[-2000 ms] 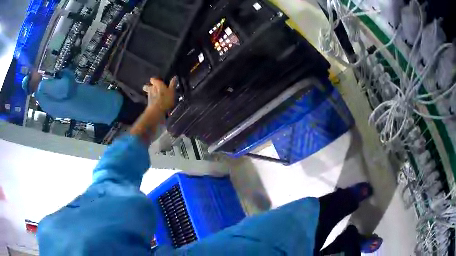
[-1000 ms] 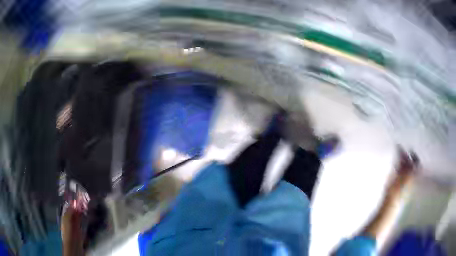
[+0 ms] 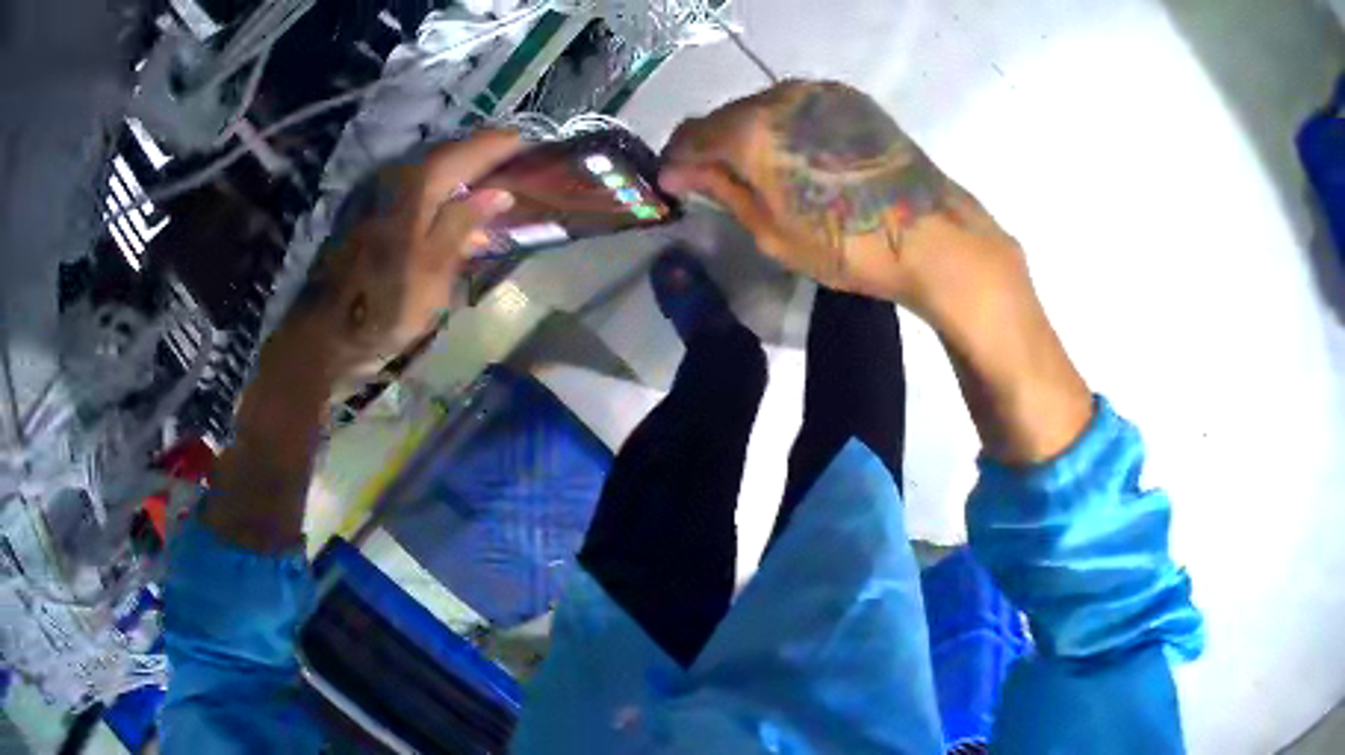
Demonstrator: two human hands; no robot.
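Note:
A smartphone with a lit screen showing coloured icons is held in the air in front of the rack. My left hand grips its left end, with fingers over the screen side. My right hand is at its right end, with bent fingertips at the phone's edge. A thin white cable runs down to the fingers of my right hand. Whether a plug sits in the phone cannot be seen, as my fingers hide that end.
The rack with looped white cables is along the left. Below lie a blue patterned square and the edge of black trays. A blue crate is partly hidden by my right sleeve. Another blue object is at the right rim.
The view has swung from the tray trolley to the rack. My hands were far apart and blurred a second ago; now they are together at the lit phone.

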